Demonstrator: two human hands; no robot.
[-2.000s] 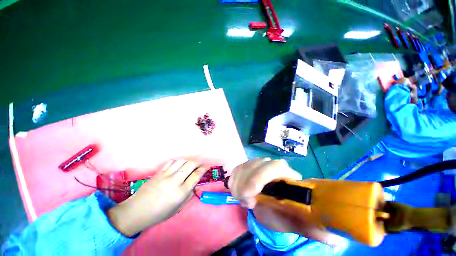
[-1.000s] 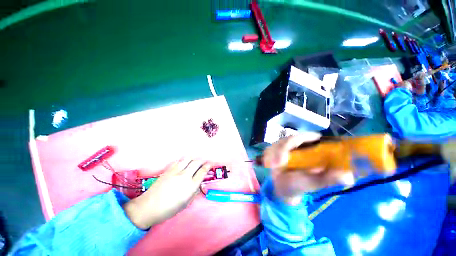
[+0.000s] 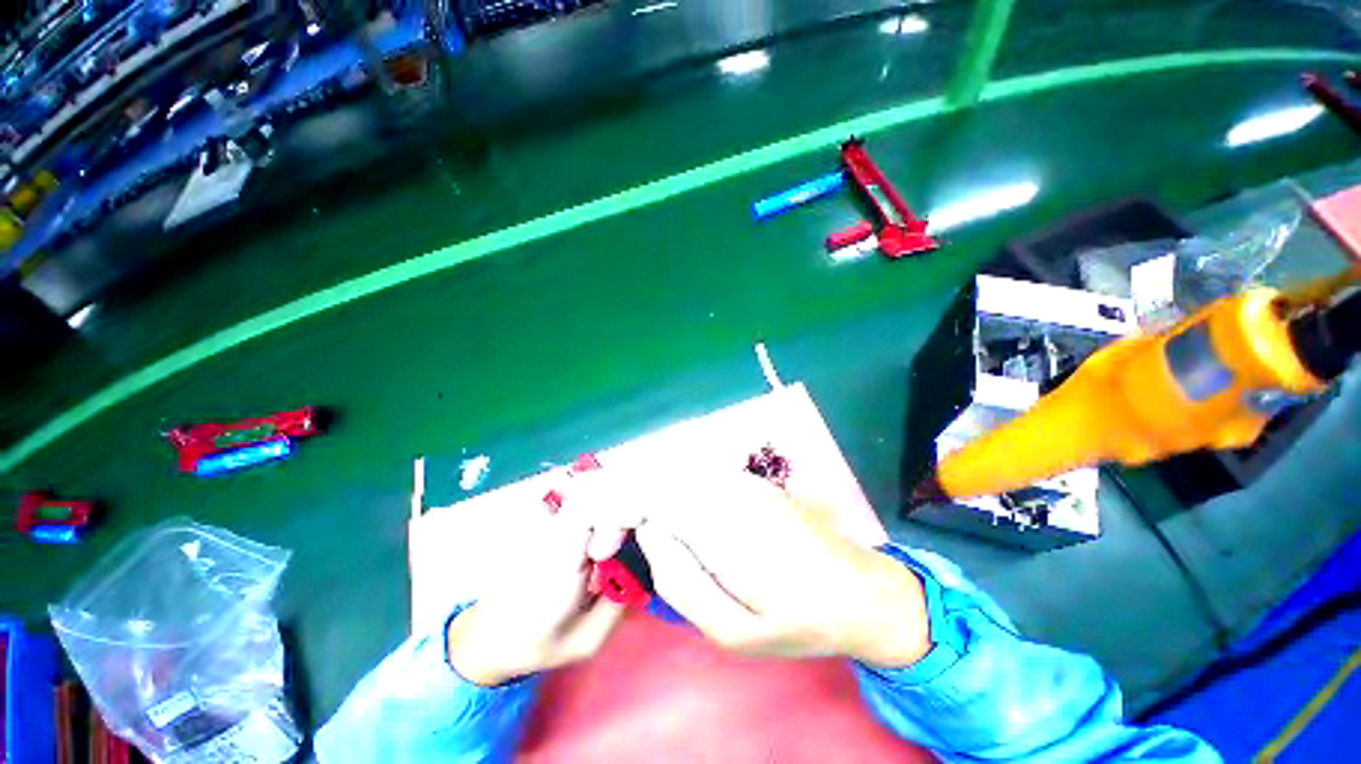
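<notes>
A red plastic housing (image 3: 618,584) is held between my hands over the work mat (image 3: 702,690); most of it is hidden by the fingers. My left hand (image 3: 545,605) grips it from the left. My right hand (image 3: 769,575) is on its right side, fingers bent around a dark part of it; what the fingertips do is hidden. A bit of blue shows just below the hands. The orange-yellow electric screwdriver (image 3: 1134,391) hangs free at the right, above the screw feeder (image 3: 1030,426), with no hand on it.
A loose dark red pile of small parts (image 3: 769,466) and small red pieces (image 3: 570,481) lie on the mat. Red housings with blue battery packs (image 3: 246,455) lie on the green bench (image 3: 493,329) at left and far side. A clear plastic bag (image 3: 179,642) is lower left.
My right hand has let go of the screwdriver and joined my left at the red housing, now lifted off the mat. The view has swung left and up, showing more bench.
</notes>
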